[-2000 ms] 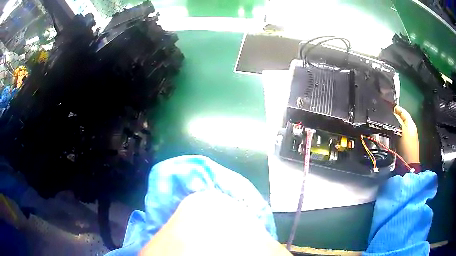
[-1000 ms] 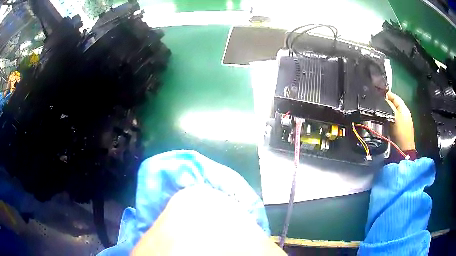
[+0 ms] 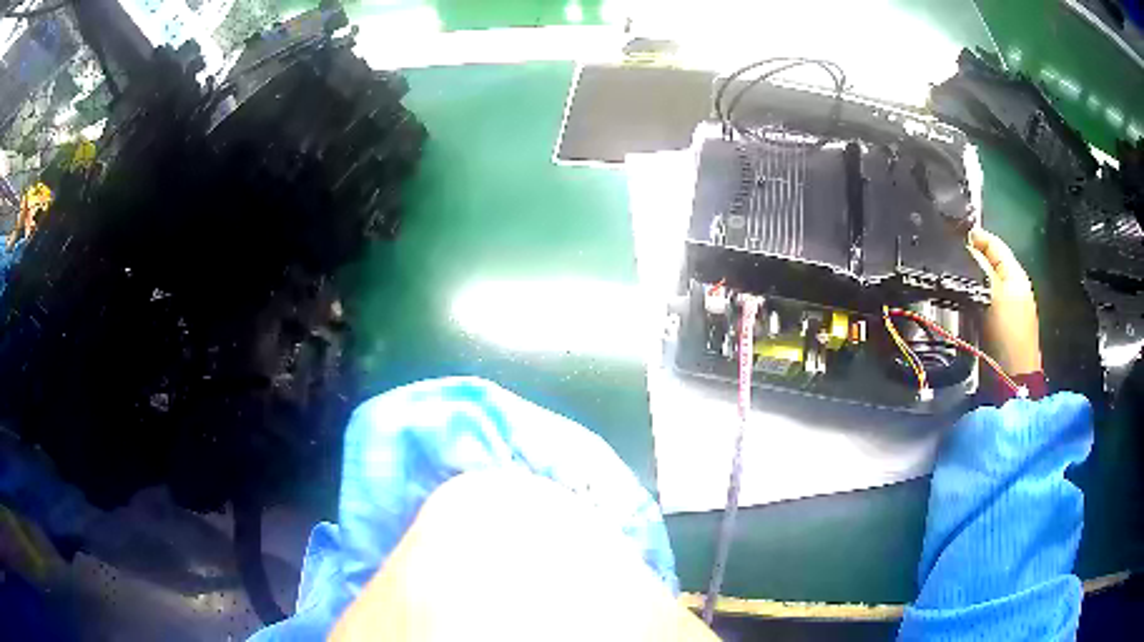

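A black ribbed cover lies over the open unit, with ridges on its left half. Electronics with yellow parts show along the near edge. Thin red and yellow wires come out at the right front, and a pale pink-purple cord runs down toward me. My right hand is at the cover's right edge, fingers on that edge, thumb hidden. A blue sleeve and a washed-out pale shape fill the bottom centre; my left hand cannot be made out there.
A white sheet lies under the unit on the green bench. A large heap of black plastic parts stands left, a smaller one right. A flat dark panel and a black cable loop lie beyond.
The whole view has shifted, so the bench and unit appear a little further left and higher than two seconds ago. My right hand stays at the cover's right edge.
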